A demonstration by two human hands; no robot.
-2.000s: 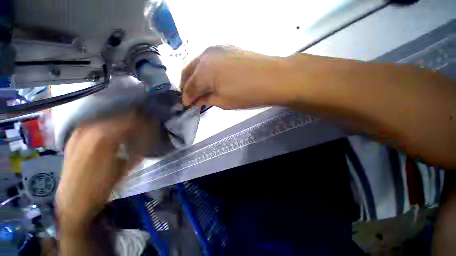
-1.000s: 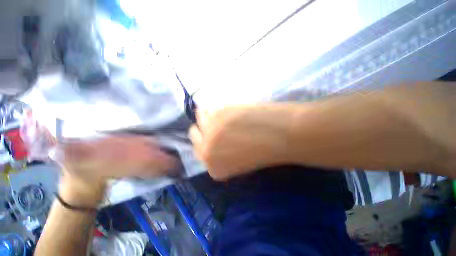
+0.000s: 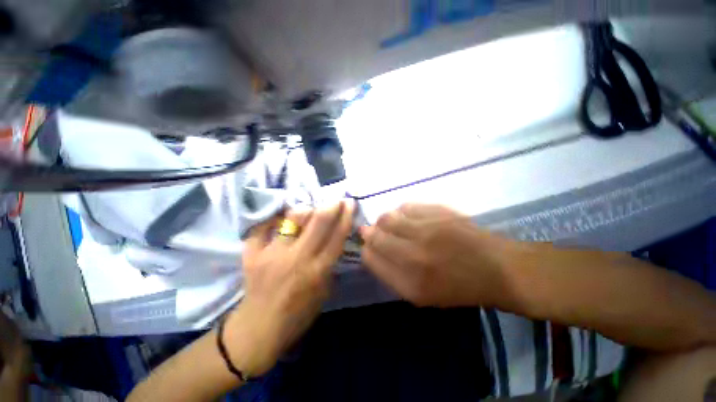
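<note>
The striped garment body (image 3: pixel 177 212), white with dark grey stripes, lies bunched on the machine table left of and below the needle area. My left hand (image 3: pixel 294 263), with a yellow ring and a dark wrist band, presses its fingers on the cloth just before the needle area. My right hand (image 3: pixel 428 251) has its fingertips together at the cloth's right edge, close to my left fingertips. The sewing machine head (image 3: pixel 314 47) is overhead. A dark grey cylindrical attachment (image 3: pixel 323 151) hangs just above my fingers. The needle and presser foot are blurred.
Black-handled scissors (image 3: pixel 620 90) lie on the table at upper right, with a thin green and dark tool (image 3: pixel 691 122) beside them. A measuring tape (image 3: pixel 565 220) runs along the front edge. Striped cloth (image 3: pixel 542 353) hangs below at right. Part of another person's arm (image 3: pixel 12 357) shows at far left.
The view has shifted, bringing the scissors in. My hands have come together at the needle area, my left hand now laid on the cloth. The cloth is now spread at the left under the head.
</note>
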